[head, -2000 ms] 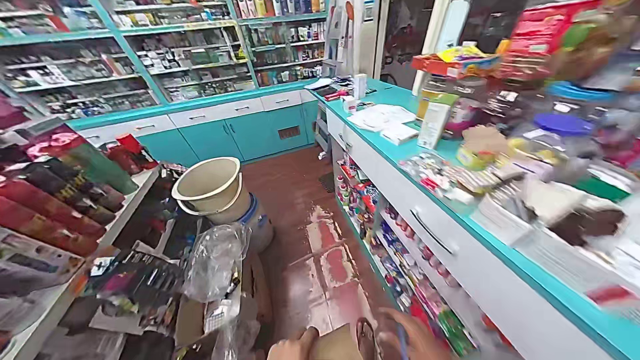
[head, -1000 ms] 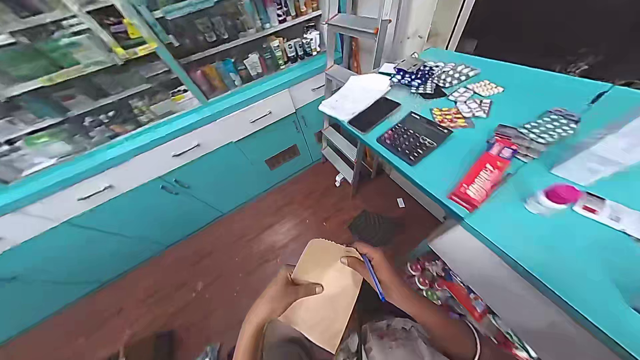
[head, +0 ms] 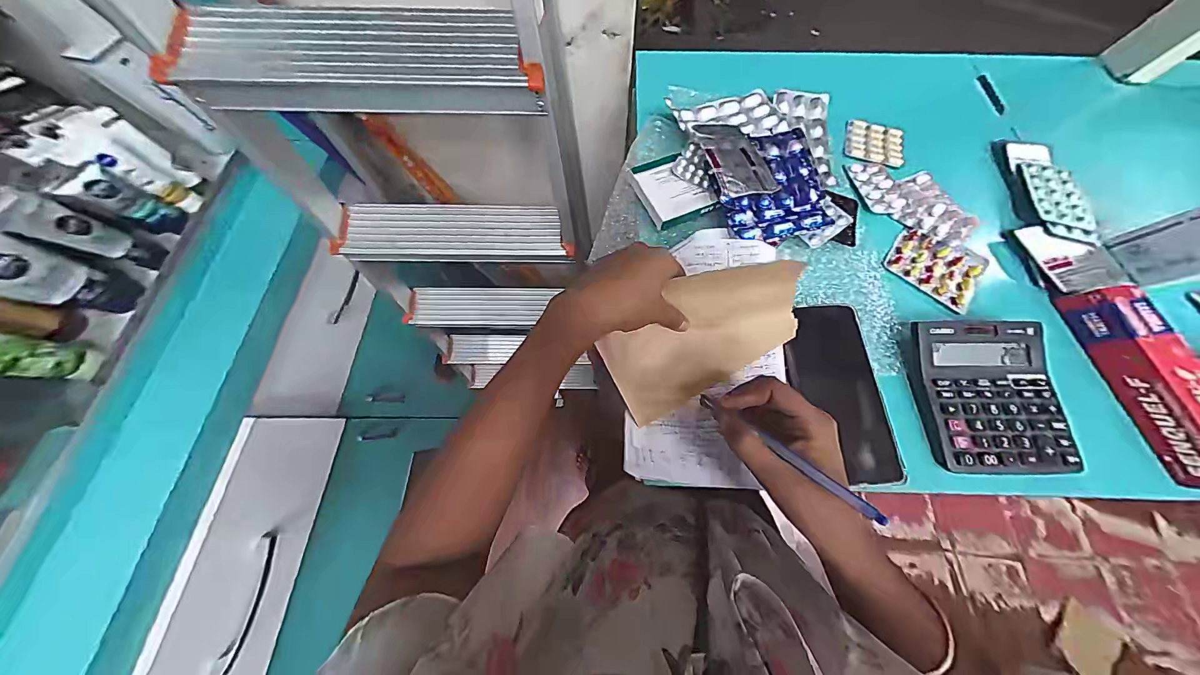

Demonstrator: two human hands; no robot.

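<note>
My left hand grips the upper left edge of a brown paper bag, which lies tilted over sheets of written paper at the counter's edge. In my right hand is a blue pen, its tip end close to the bag's lower edge. Whether the tip touches the bag or the sheets I cannot tell. A dark tablet-like slab lies right of the sheets, and a Casio desk calculator is beside it.
Several blister packs of pills are heaped on the turquoise counter beyond the bag, with more strips to the right. A red box lies at the far right. An aluminium stepladder stands at my left, near drawers.
The view has swung from the room to the counter by the ladder. The paper bag, held off the counter in both hands a second ago, is now over the sheets, with my right hand off it.
</note>
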